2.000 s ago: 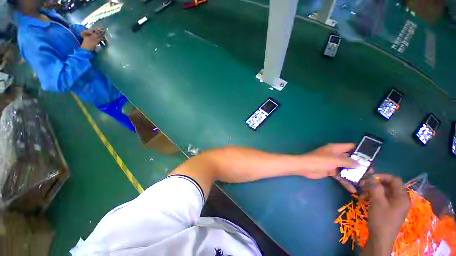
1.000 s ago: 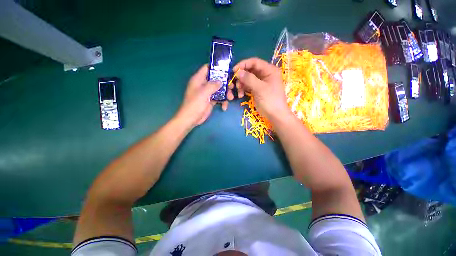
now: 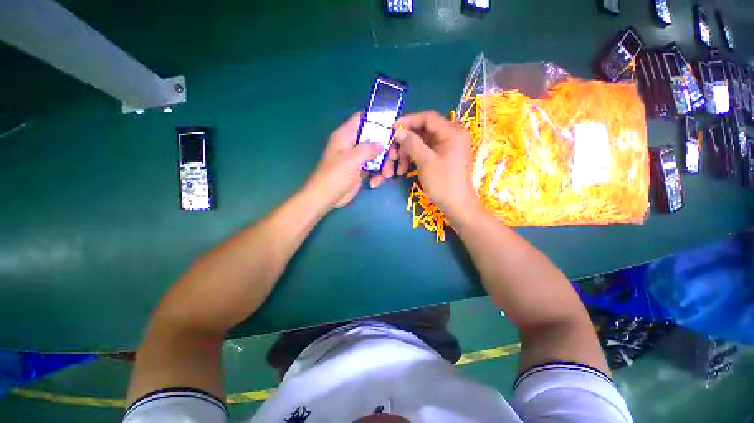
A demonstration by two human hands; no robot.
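Note:
My left hand [image 3: 337, 168] holds a black mobile phone [image 3: 384, 116], its dark screen at the top and its bright keypad under my thumb. My right hand [image 3: 440, 157] pinches a small orange part [image 3: 399, 131] at the phone's right side. The fingers hide most of the part. A loose pile of orange parts [image 3: 427, 216] lies just below my right hand. The clear plastic bag of orange parts [image 3: 570, 153] lies to the right of my right hand. Another phone [image 3: 194, 169] lies alone at the left.
A metal post [image 3: 99, 58] with a foot bracket stands at the upper left. Several phones [image 3: 671, 178] crowd the right beyond the bag. Two phones [image 3: 398, 7] show at the far edge. A person's blue sleeve [image 3: 703, 281] is at the lower right of the green table [image 3: 99, 273].
The view has swung from the left to straight over the table. Since the second frame, the held phone has tilted to the right, and the orange part shows less between my right fingers.

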